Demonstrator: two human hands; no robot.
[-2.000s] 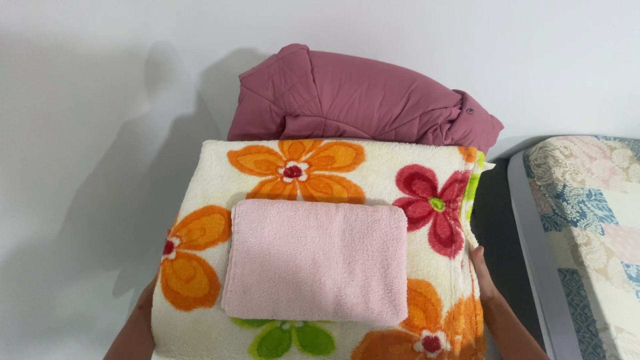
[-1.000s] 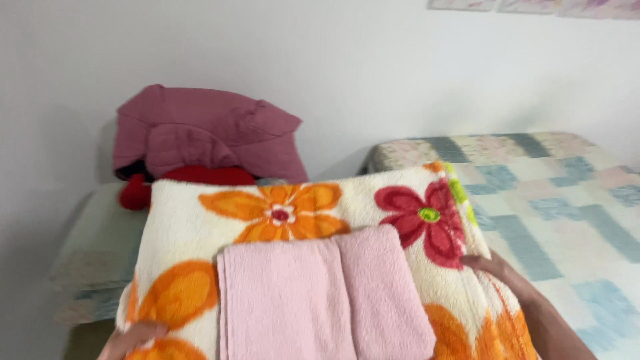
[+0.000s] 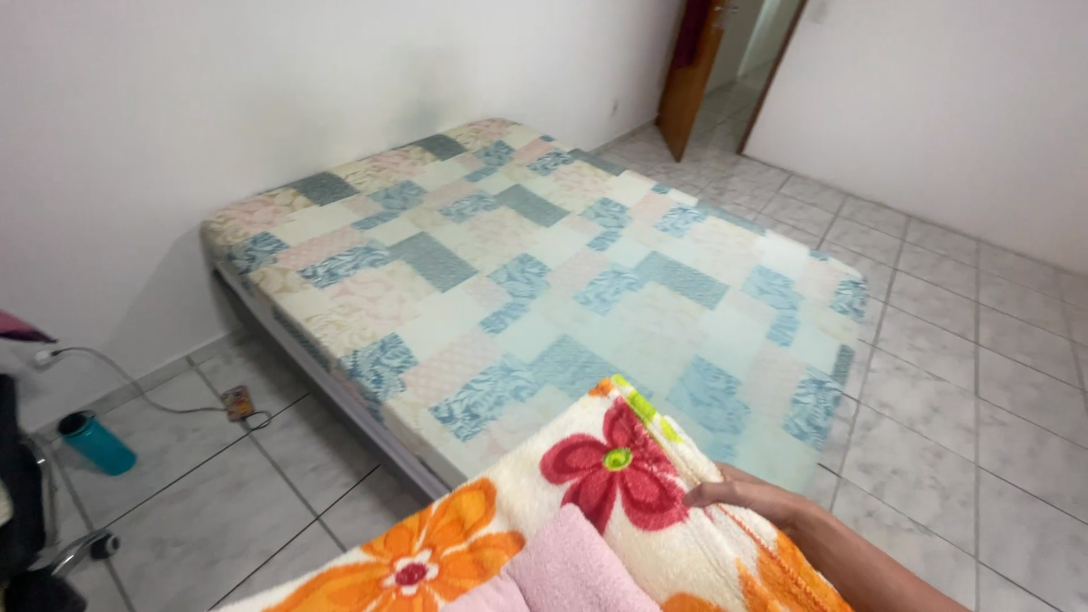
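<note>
My right hand point(image 3: 748, 501) grips the right edge of a folded floral blanket point(image 3: 527, 476), thumb on top and fingers beneath. The blanket is fleecy and white, with orange and red flowers and a green border patch at its far corner. On top of it lies a folded pink towel point(image 3: 578, 565), partly cut off by the bottom edge of the view. My left hand is outside the frame. Beyond the blanket, a mattress point(image 3: 510, 280) with a blue, pink and cream patchwork print rests on a grey base.
Left of the bed, a teal bottle point(image 3: 100, 444) lies on the tiled floor point(image 3: 255, 501), near a phone-like object point(image 3: 238, 403) on a cable. A chair's wheeled base point(image 3: 85, 548) shows at lower left. A wooden door point(image 3: 690, 85) stands open at the back.
The view has swung right, away from the mauve padded bundle, to the bed and door. The blanket and towel have moved along with my right hand; my left hand has left the view.
</note>
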